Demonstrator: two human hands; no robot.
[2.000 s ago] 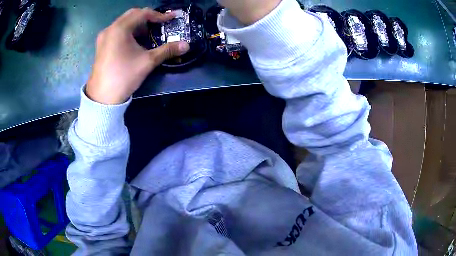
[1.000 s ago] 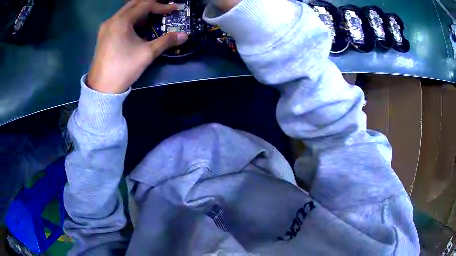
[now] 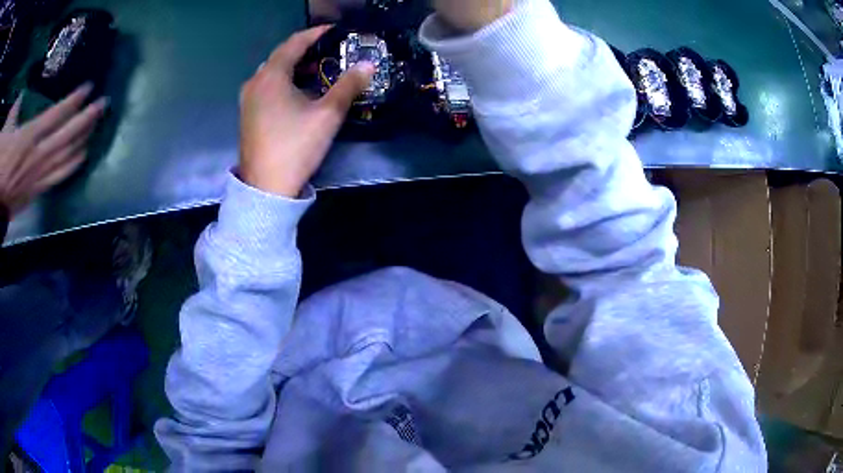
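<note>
A part-built unit, a silvery circuit board [image 3: 363,52] in a black housing, lies on the green bench top. My left hand [image 3: 294,113] grips it from the left, thumb on the board and index finger at the far left side. A second unit [image 3: 455,88] with a silvery board and thin coloured wires lies just to its right, partly behind my right sleeve. My right hand [image 3: 471,11] is at the top edge, cut off by it. Its fingers and anything it holds are hidden.
A row of several black units [image 3: 691,81] with silvery centres lies at right. Another unit [image 3: 65,46] lies at far left, near another person's hand [image 3: 46,148]. Brown cartons [image 3: 721,249] are below the bench at right, a blue stool [image 3: 88,397] at lower left.
The view has shifted, and bench items sit lower in the picture. Another person's hand has come in at left. My left hand stays on the unit, its thumb now further onto the board.
</note>
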